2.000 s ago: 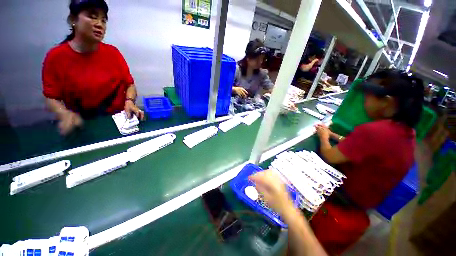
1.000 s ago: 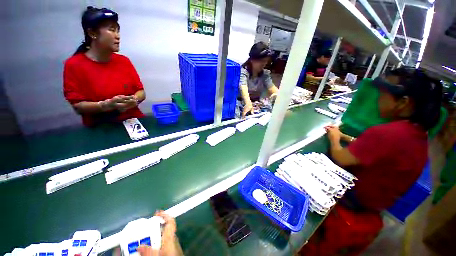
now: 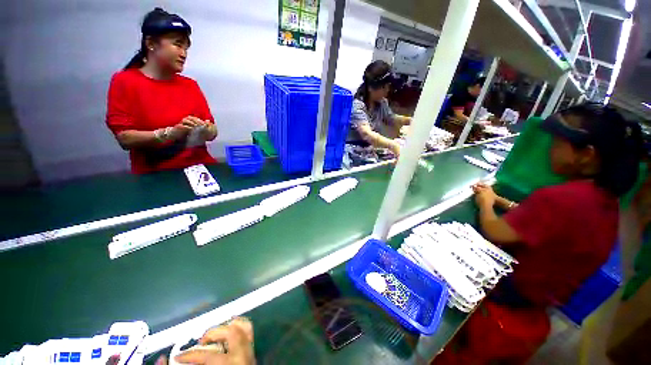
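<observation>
My right hand is at the bottom edge, partly cut off, with bent fingers over the end of a white retail pack. The fingers hide much of the pack, and I cannot tell if something small is between them. A small skin-coloured patch at the bottom edge left of this pack may be my left hand; it is too cut off to tell. A fanned pack pile with blue blocks face up lies at the lower left. A small blue basket holds a white round item and loose pale strands.
Several white packs lie on the green belt behind a white rail. A dark smartphone-like rectangle lies left of the basket. A white upright rises behind it. The neighbour's pack stack and a person in red are right.
My right hand has gone from the basket to the pack at the bottom edge, and its fingers now cover the pack's end. Belt packs appear further right. The person opposite has brought both hands together.
</observation>
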